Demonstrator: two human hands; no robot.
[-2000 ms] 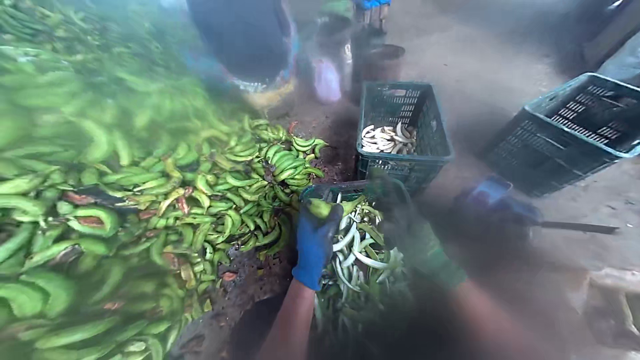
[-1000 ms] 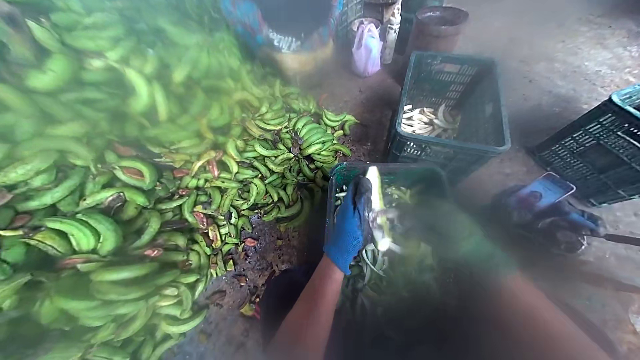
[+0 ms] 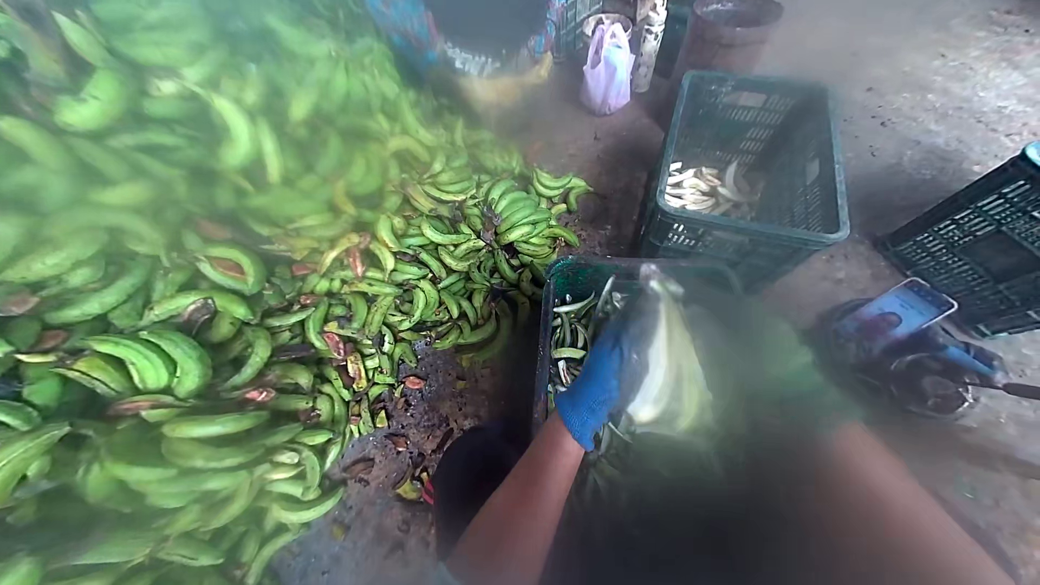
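My left hand (image 3: 605, 370), in a blue and dark work glove, grips a partly peeled plantain (image 3: 668, 366) whose pale flesh shows. It is above a dark green plastic crate (image 3: 546, 325) that holds strips of green peel (image 3: 569, 351). Close to the plantain's right side is my right hand (image 3: 784, 374), in a green glove; the view is so blurred there that its fingers, and anything in them, cannot be made out.
A large heap of green plantains (image 3: 244, 325) fills the left. Beyond my hands a green crate (image 3: 841, 195) holds peeled plantains (image 3: 703, 191). Another crate (image 3: 967, 244) and a phone (image 3: 898, 313) are at the right. A pink plastic bag (image 3: 608, 69) stands near a bucket (image 3: 735, 32).
Two seconds ago my left hand held a green plantain low over the crate; now pale flesh shows in that hand. The view has shifted.
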